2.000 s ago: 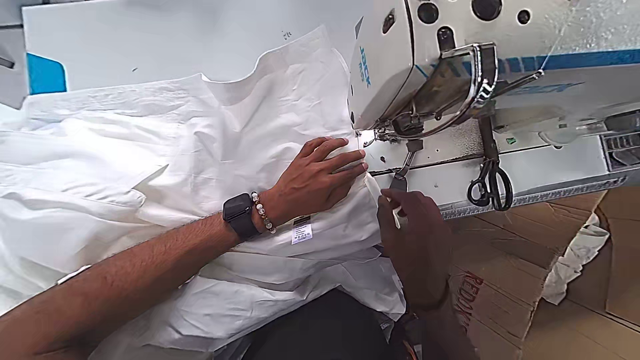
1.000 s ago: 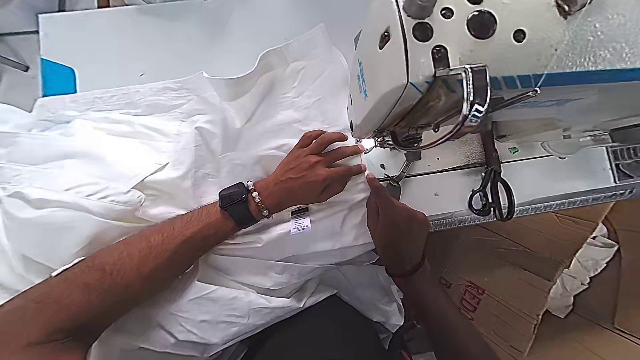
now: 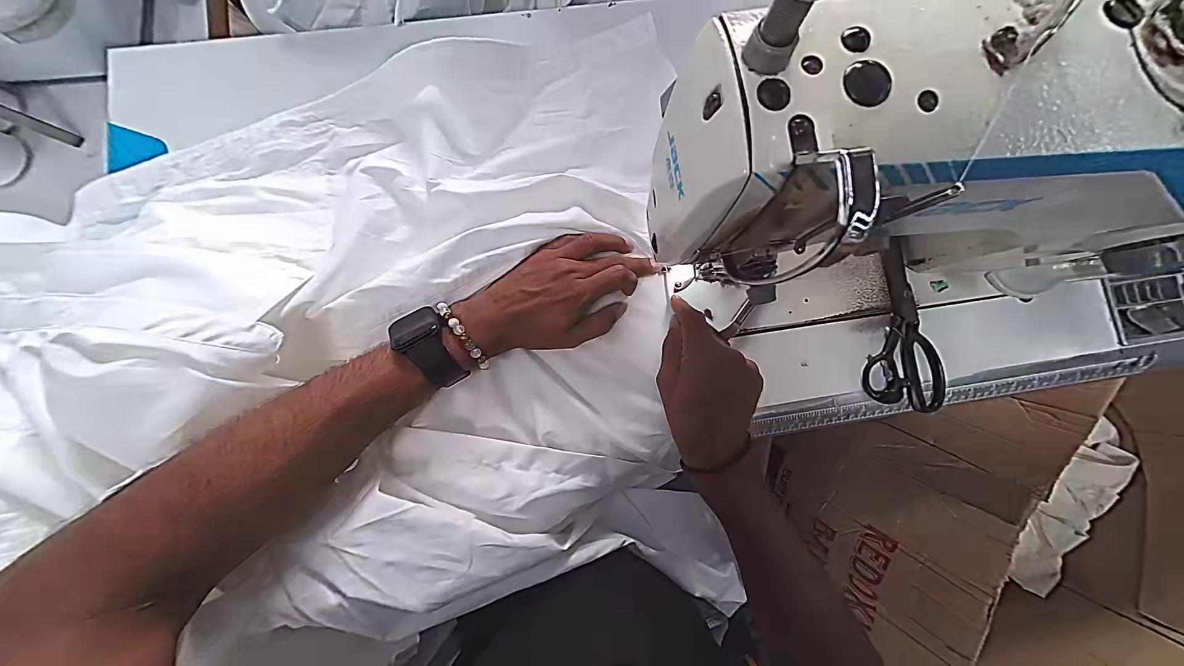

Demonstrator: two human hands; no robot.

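Observation:
A large white fabric garment (image 3: pixel 370 240) spreads over the table, its right edge at the needle area of a Jack sewing machine (image 3: pixel 795 120). My left hand (image 3: pixel 555 296), with a watch and bead bracelet at the wrist, lies palm down on the cloth, fingertips close to the lit presser foot (image 3: pixel 708 270). Just below the needle area, my right hand (image 3: pixel 708 379) pinches the cloth's edge between thumb and finger; the other fingers are curled.
Black-handled scissors (image 3: pixel 905 370) hang at the machine's right. A measuring scale (image 3: pixel 962 402) runs along the table's front edge. Below lies a cardboard box (image 3: pixel 925 518) with a crumpled white scrap (image 3: pixel 1078 509). A blue patch (image 3: pixel 136 148) marks the table's left end.
The garment has shifted and bunched around my left hand, and its small white label no longer shows. The dark tool seen in my right hand two seconds ago is not visible there now.

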